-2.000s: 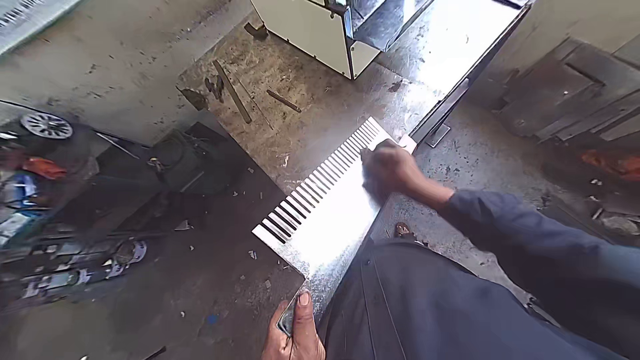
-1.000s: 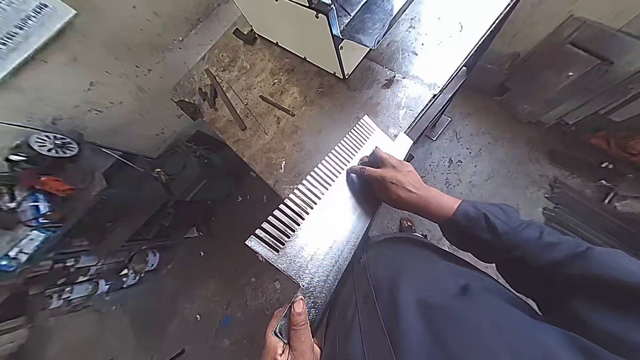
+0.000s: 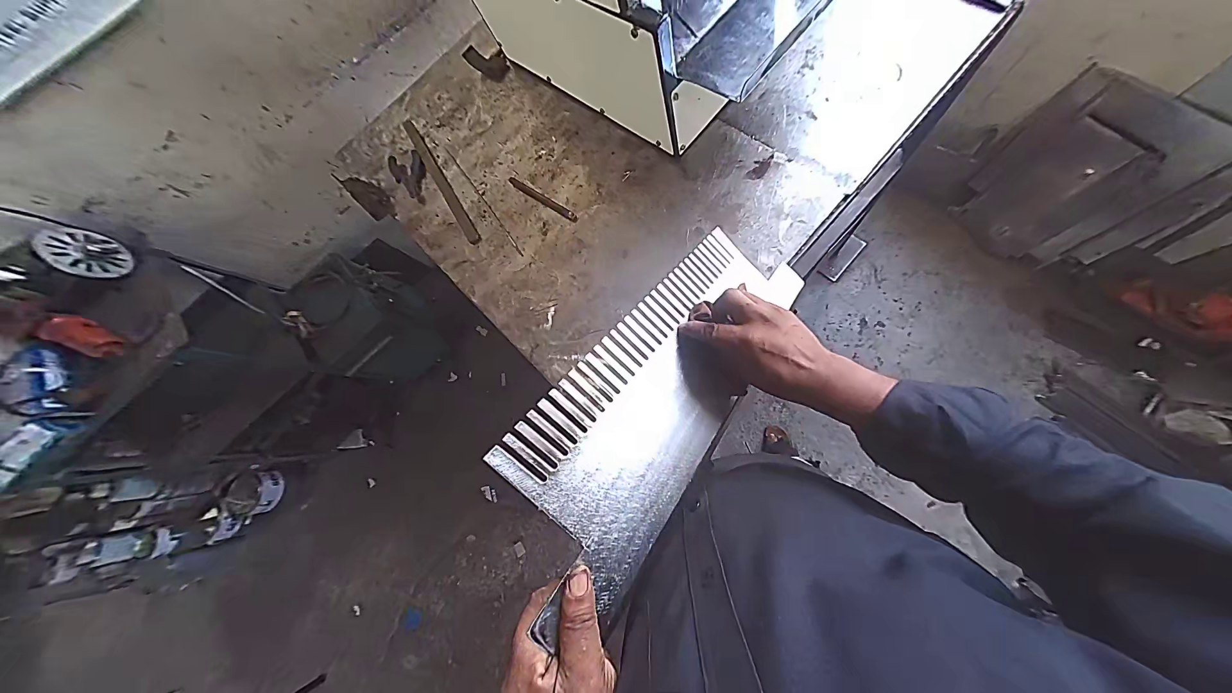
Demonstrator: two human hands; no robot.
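A shiny sheet-metal piece (image 3: pixel 626 462) with a row of comb-like slots along one long edge lies slanting over the workbench's edge, its near end reaching past the bench. My left hand (image 3: pixel 563 635) grips that near end, thumb on top. On the sheet's upper part, beside the slots, rests my right hand (image 3: pixel 756 342) with fingers curled; whether something small is between them cannot be seen.
The metal-topped workbench (image 3: pixel 577 279) carries a cream metal box (image 3: pixel 602 72) at the back and thin metal strips (image 3: pixel 443 183) at left. Cluttered shelving with a wheel cover (image 3: pixel 83 252) stands at far left. Dark metal panels (image 3: pixel 1068 173) lean at right.
My right hand has shifted slightly along the slotted sheet, staying near the slots. My left hand keeps its hold on the near end.
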